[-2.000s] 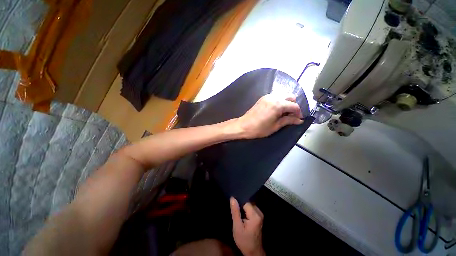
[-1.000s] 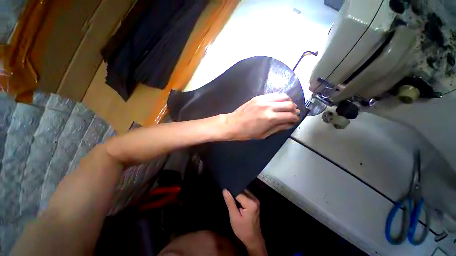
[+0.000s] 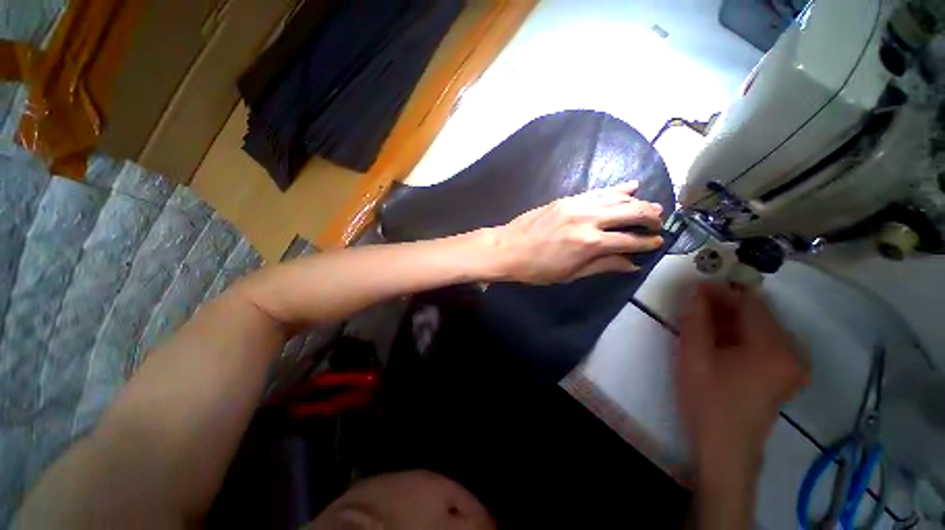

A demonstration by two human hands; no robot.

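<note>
The dark faux-leather panel (image 3: 560, 155) lies over the white table's front edge, glossy at the top and matte lower down. Its right edge reaches the presser foot (image 3: 686, 226) of the cream-white sewing machine (image 3: 798, 114). My left hand (image 3: 580, 238) holds the panel down just left of the foot, fingertips near its edge. My right hand (image 3: 736, 357) is blurred, raised in front of the foot, off the panel; whether it holds anything cannot be told. The needle cannot be made out.
Blue-handled scissors (image 3: 845, 476) lie on the table at the lower right. Dark cut strips (image 3: 352, 93) lie on taped cardboard (image 3: 212, 114) at the upper left. A bent dark hook (image 3: 679, 124) stands behind the panel. A red object (image 3: 337, 393) shows beside the lap. Grey quilted material (image 3: 73, 300) is at the left.
My right hand has let go of the panel's lower corner and moved up and right to the machine foot. The corner hangs lower, partly out of sight. My left hand stays on the panel.
</note>
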